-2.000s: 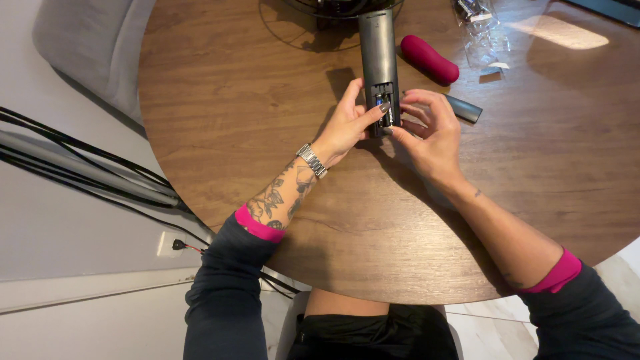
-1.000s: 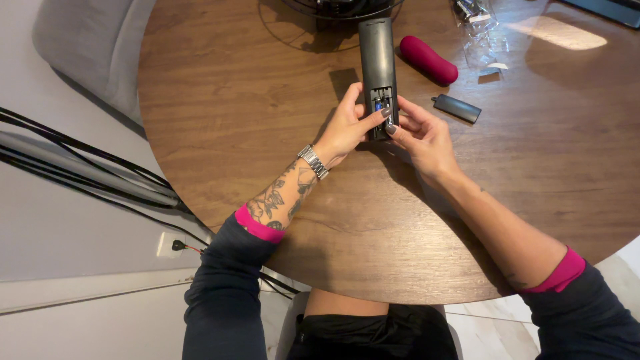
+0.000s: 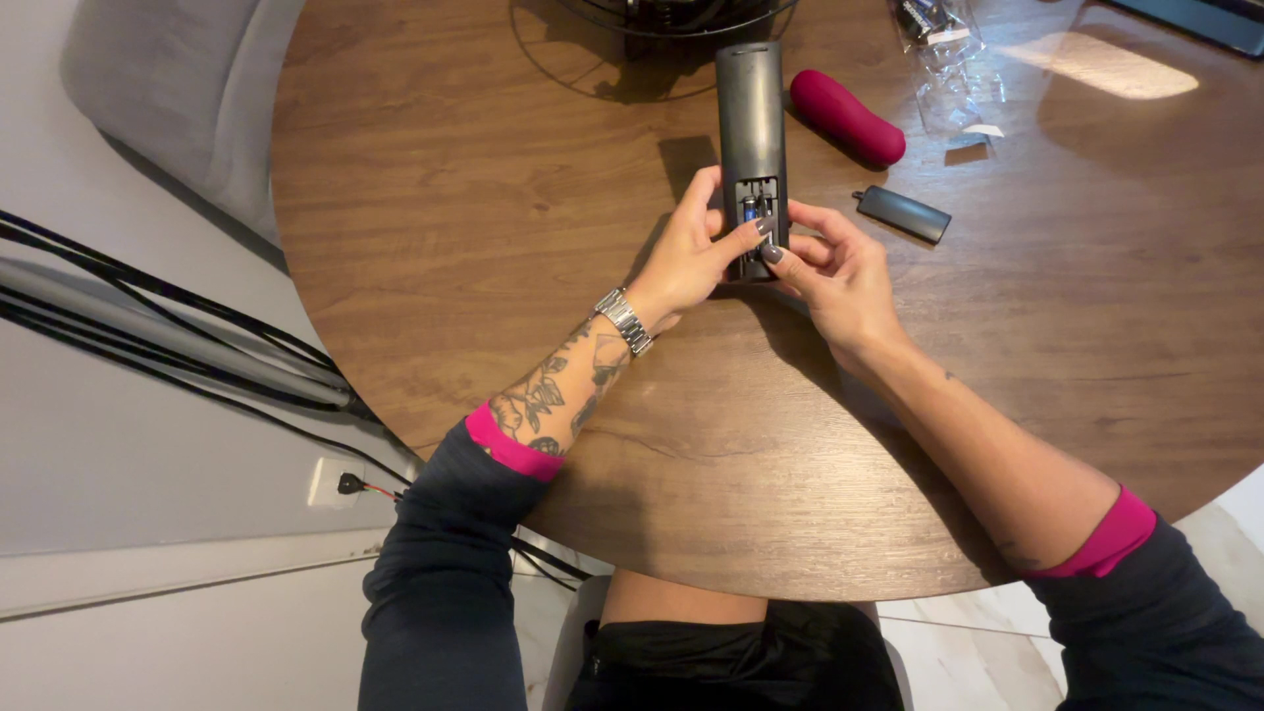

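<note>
A black remote control [image 3: 750,114], back side up, is held between both hands above the wooden table [image 3: 444,227]. Its battery compartment is uncovered, and a blue battery [image 3: 750,209] shows inside; the rest of the compartment is partly hidden by the thumbs. My left hand [image 3: 693,245] grips the left side, its thumb over the compartment. My right hand [image 3: 844,276] holds the lower right edge, thumb at the compartment's lower end. The black battery cover [image 3: 903,214] lies on the table to the right. Beyond it rests a dark pink rounded object [image 3: 847,117].
Clear plastic packaging [image 3: 953,89] with batteries [image 3: 918,18] lies at the back right. A black wire-frame object [image 3: 681,15] stands at the back edge of view. A dark flat device [image 3: 1200,22] is at the far right corner. A grey chair [image 3: 178,109] stands left, near black cables [image 3: 168,306].
My right hand has moved off the battery cover's near end, which it partly hid two seconds ago. Both hands have stayed on the remote control.
</note>
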